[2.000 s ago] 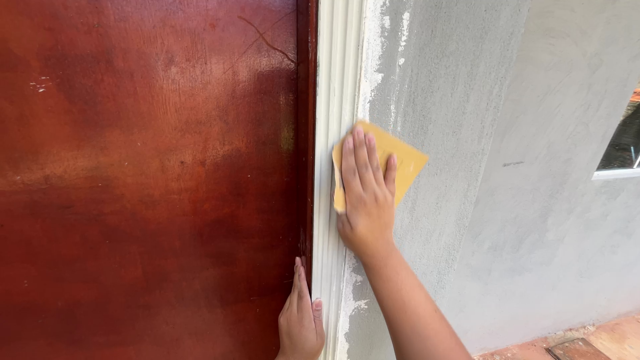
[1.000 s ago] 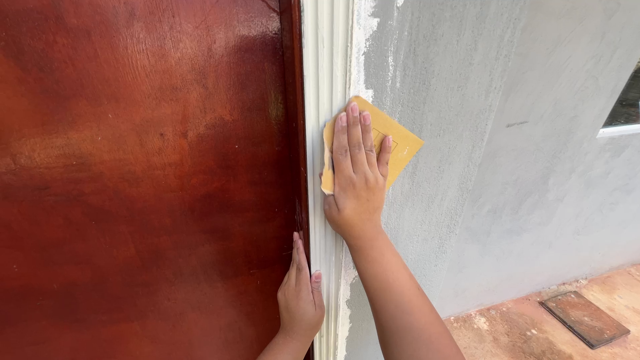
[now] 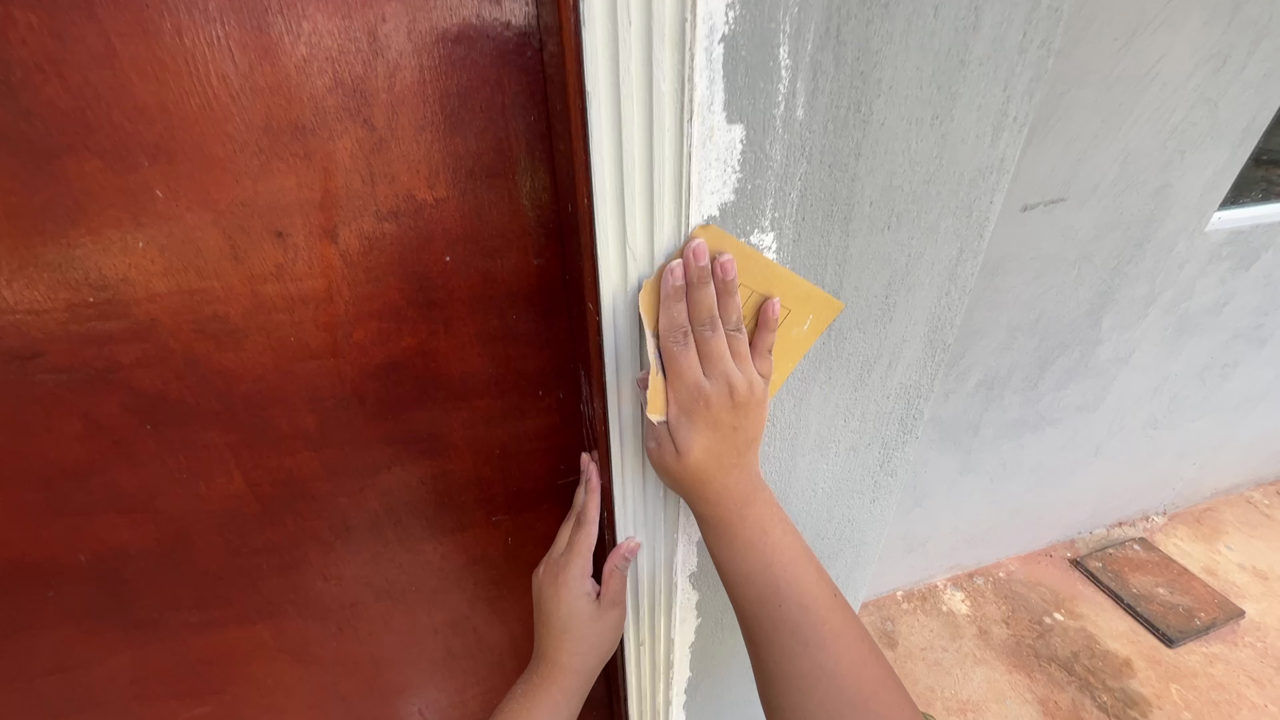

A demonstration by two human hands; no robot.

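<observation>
My right hand [image 3: 715,380] lies flat on a yellow sheet of sandpaper [image 3: 805,315], pressing it against the right edge of the white fluted door trim [image 3: 645,150] and the grey wall beside it. The sheet's left edge is torn, and its abrasive side is hidden. Lower and to the left, my left hand [image 3: 580,580] rests at the edge of the reddish-brown wooden door [image 3: 300,350], its thumb apart from the fingers and touching the trim. White filler or paint [image 3: 715,150] runs unevenly along the trim's right side.
The grey wall [image 3: 900,200] extends to the right, with the white-framed corner of a window [image 3: 1245,215] at the far right. Below lies a reddish, stained floor [image 3: 1000,650] with a rectangular slab [image 3: 1160,590] on it near the wall.
My right hand and the sandpaper have shifted off the middle of the trim towards the wall side since one second ago. The left hand stays at the door's edge. The view has moved somewhat.
</observation>
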